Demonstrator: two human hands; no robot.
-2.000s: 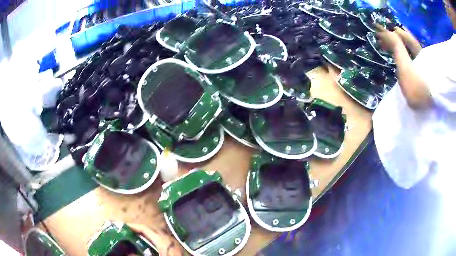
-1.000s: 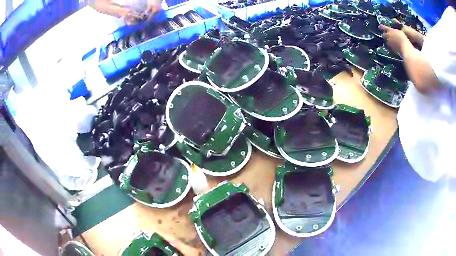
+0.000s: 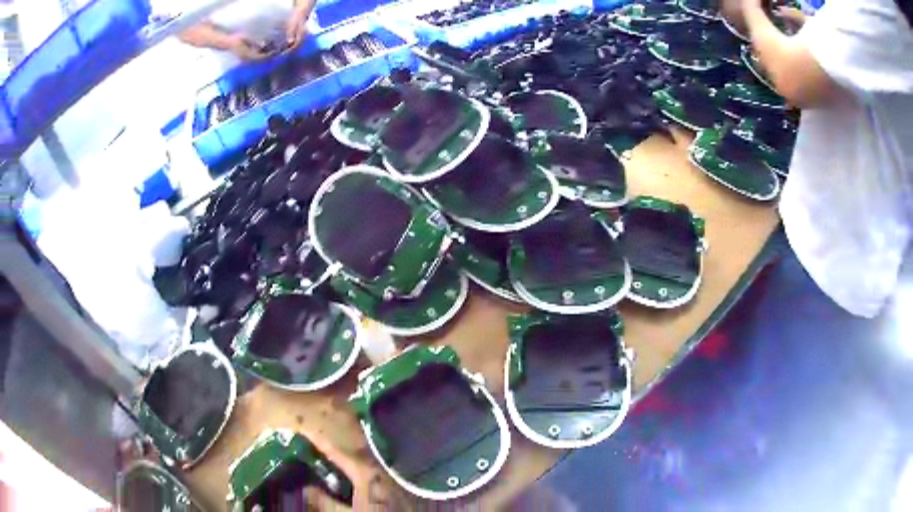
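Observation:
Nearest me, a green shell with a black insert (image 3: 275,465) lies at the bottom edge, partly cut off. Two more green shells with black inserts, one at centre (image 3: 435,425) and one right of it (image 3: 569,378), lie with their pale rounded rims towards me. Another shell (image 3: 188,400) is at the left bench edge. A small white bottle (image 3: 377,342) stands behind the centre shell. My left hand is not in view. A brownish blur at the bottom edge, right of centre, may be part of my right hand; its state cannot be told.
Green shells overlap in a pile (image 3: 380,235) mid-bench. A heap of black parts (image 3: 250,220) lies behind, near a blue bin (image 3: 225,140). A person in white (image 3: 851,150) stands at right; another person's hands (image 3: 255,45) are at the back. White plastic (image 3: 120,270) is at left.
A shell now shows at the left bench edge where none showed a second ago. The view has shifted slightly. The person at right has moved a hand up and left.

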